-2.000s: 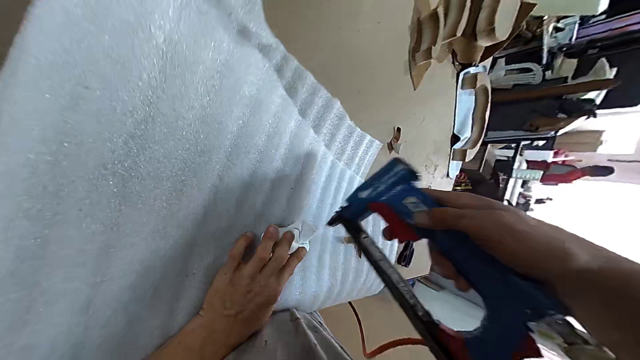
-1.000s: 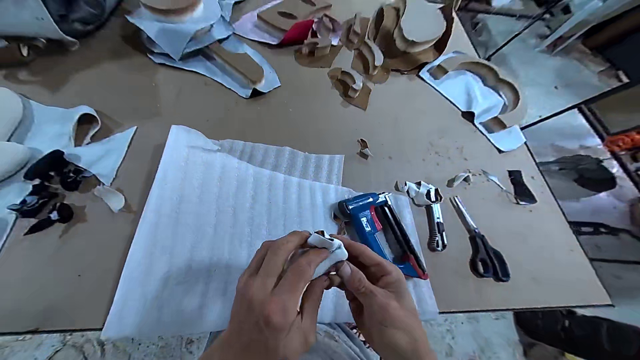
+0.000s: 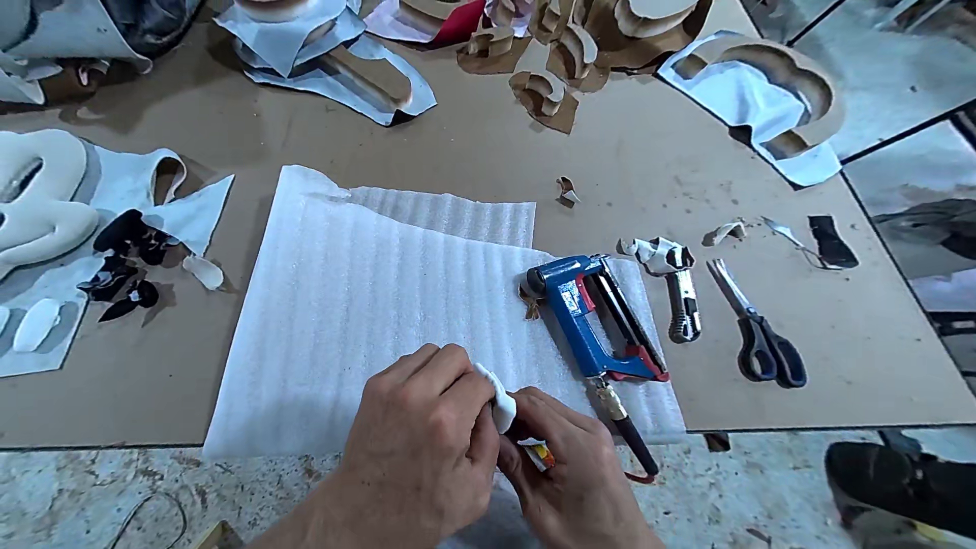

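Both hands meet over the near edge of a white foam sheet (image 3: pixel 343 305). Pinched between the fingertips of my left hand (image 3: pixel 427 435) and my right hand (image 3: pixel 572 465) is a small white covered piece (image 3: pixel 501 400); the fingers hide much of it. A small red and yellow spot shows under my right fingers, too small to name. Just beyond my right hand, a blue pneumatic stapler (image 3: pixel 576 313) lies on the foam, its hose running toward the near edge. To its right are a utility knife (image 3: pixel 683 301) and scissors (image 3: pixel 755 335) with dark handles.
White scraps (image 3: pixel 663 253) lie against the knife. Fabric-covered cutouts (image 3: pixel 366 76), brown pieces (image 3: pixel 545 91) and a curved frame with pale fabric (image 3: pixel 762 107) sit along the far side. Black scraps (image 3: pixel 126 267) and cream padded shapes (image 3: pixel 46 206) are at the left. A shoe (image 3: pixel 900 488) shows beyond the near edge.
Two seconds ago my right hand held the stapler and my left pressed a small white piece on the foam. The stapler was let go, and both hands took hold of the piece. The view has swung widely.
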